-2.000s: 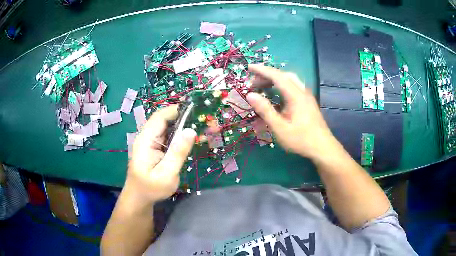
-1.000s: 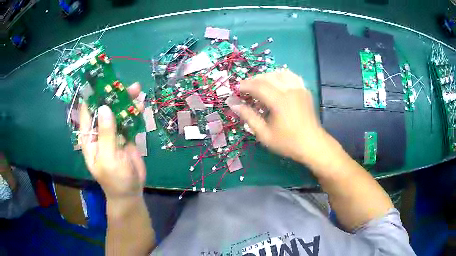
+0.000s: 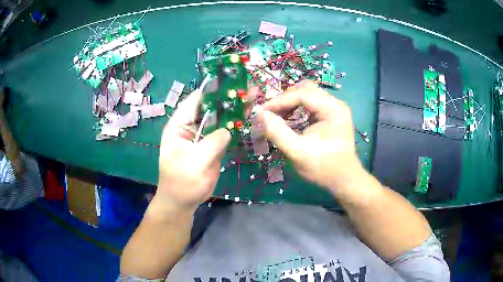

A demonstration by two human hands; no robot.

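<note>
My left hand [image 3: 190,151] holds a green PCB panel [image 3: 225,93] upright above the central heap. The panel has red, white and yellow components along its right edge and pale leads at its left. My right hand [image 3: 311,132] is just right of the panel, thumb and index finger pinched near a small white plug connector [image 3: 257,110]. Whether the fingers grip it is blurred. The heap [image 3: 281,60] of wired modules, red lead wires and pink-grey pads lies behind and below both hands, partly hidden by them.
Finished assemblies [image 3: 118,47] with pink-grey pads [image 3: 127,118] lie at the left. A black mat [image 3: 405,93] at the right bears PCB panels [image 3: 432,102] and a single small PCB [image 3: 423,173]. More boards stand at the far right edge. Part of another person [image 3: 19,171] shows at the left.
My left hand has moved the panel from over the finished assemblies at left back to the heap's front. My right hand's fingertips are now beside the panel. The view has shifted left.
</note>
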